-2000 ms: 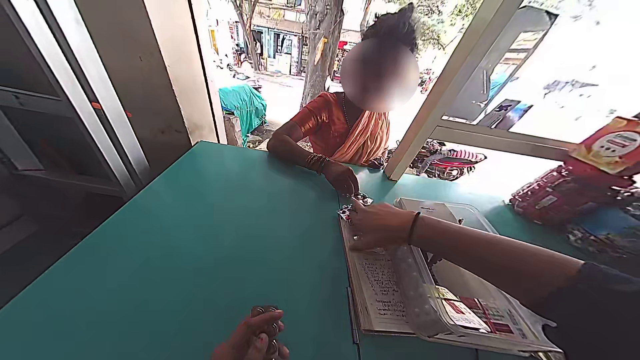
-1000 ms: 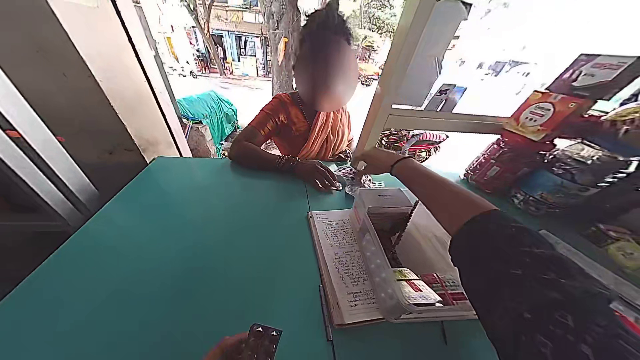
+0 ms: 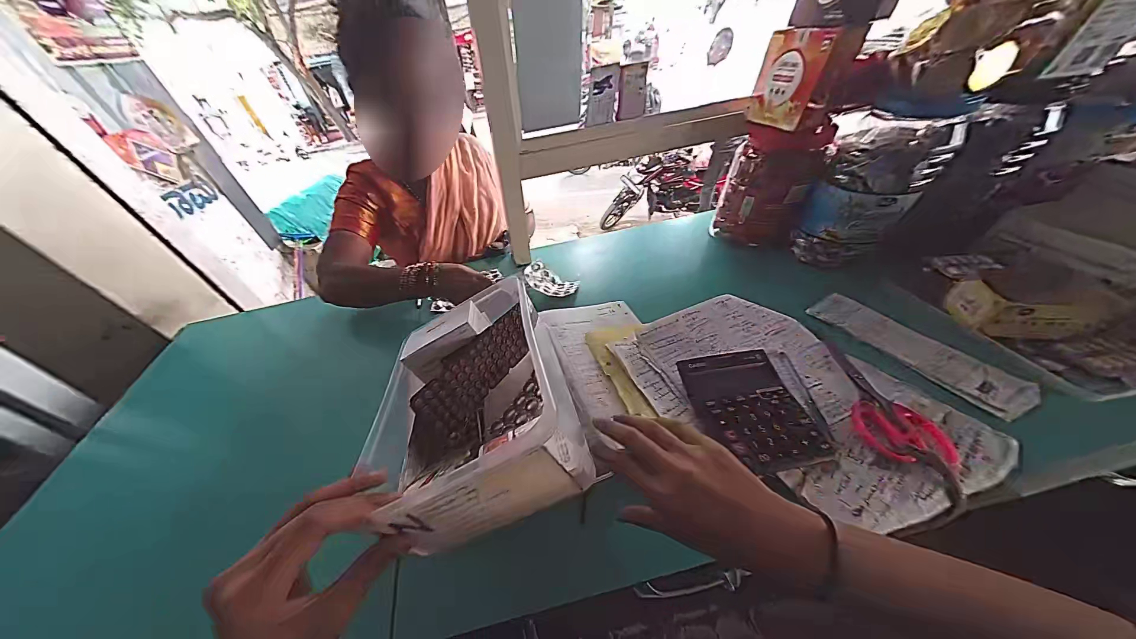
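A translucent plastic box stands on the green counter, tilted a little, with dark blister packs and a white carton inside. My left hand grips the box's near left corner between thumb and fingers. Against the box's right side rests my right hand, palm down, fingers spread, nothing held. To the right of it lie a black calculator on handwritten papers and scissors with pink handles. Foil strips lie beyond the box, beside the other person's hand.
A person in an orange garment leans on the counter's far side, one hand near the box. Plastic jars and packets stand at the right back, beside a window post. A folded paper strip lies at right.
My left hand no longer holds the dark blister pack and is now on the box. My right hand has drawn back from the other person's hand to the box. The view has swung right.
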